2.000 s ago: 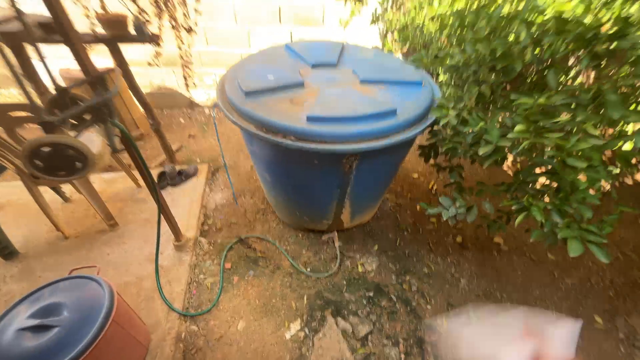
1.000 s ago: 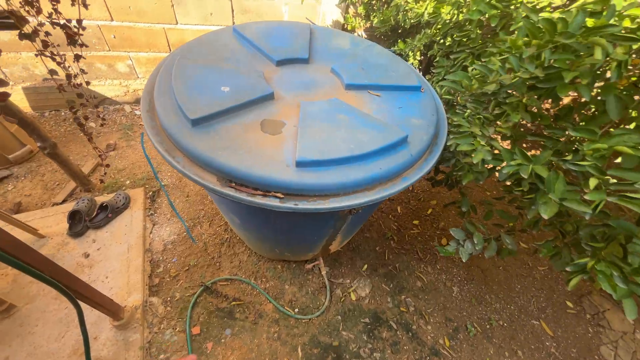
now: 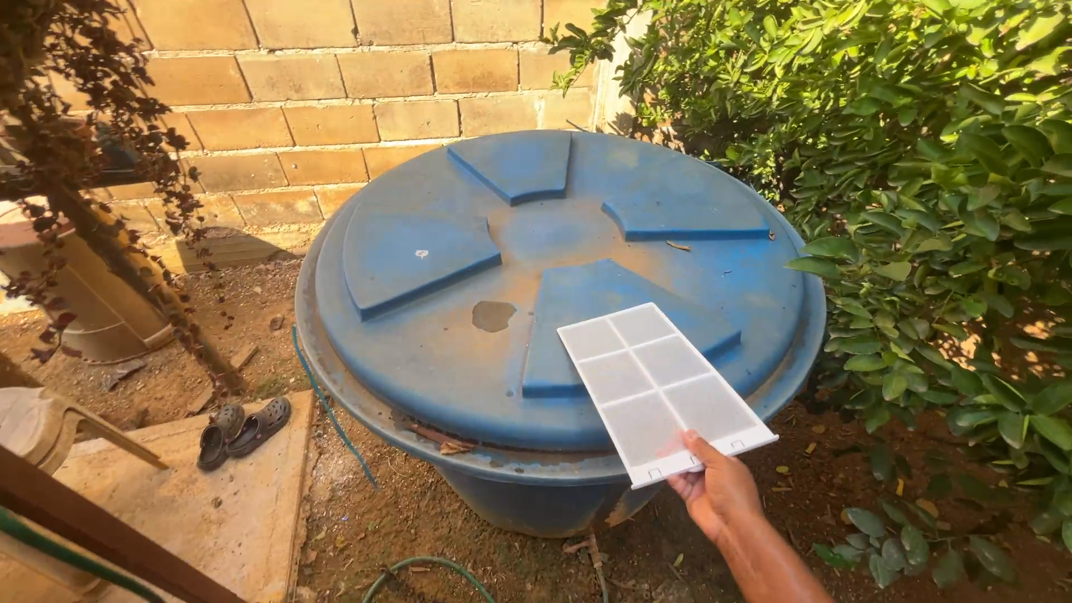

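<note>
My right hand [image 3: 718,492] grips the near edge of a white plastic-framed mesh filter panel [image 3: 662,381], thumb on top and fingers beneath. The panel is held tilted over the front right part of the blue lid [image 3: 419,360] of a large round water tank [image 3: 536,502]; whether it touches the lid cannot be told. Raised wedge-shaped sections, brown dust and a dark patch mark the lid. My left hand is out of view.
Leafy bushes [image 3: 938,276] press against the tank's right side, and a block wall [image 3: 335,84] stands behind. At left are clogs [image 3: 243,431] on a concrete slab [image 3: 167,502], a plastic chair [image 3: 42,419] and hanging vines [image 3: 126,151]. A green hose [image 3: 427,561] lies on the soil.
My right hand has come into view with the white filter panel, above the lid; neither showed one second ago. The view has moved nearer the tank.
</note>
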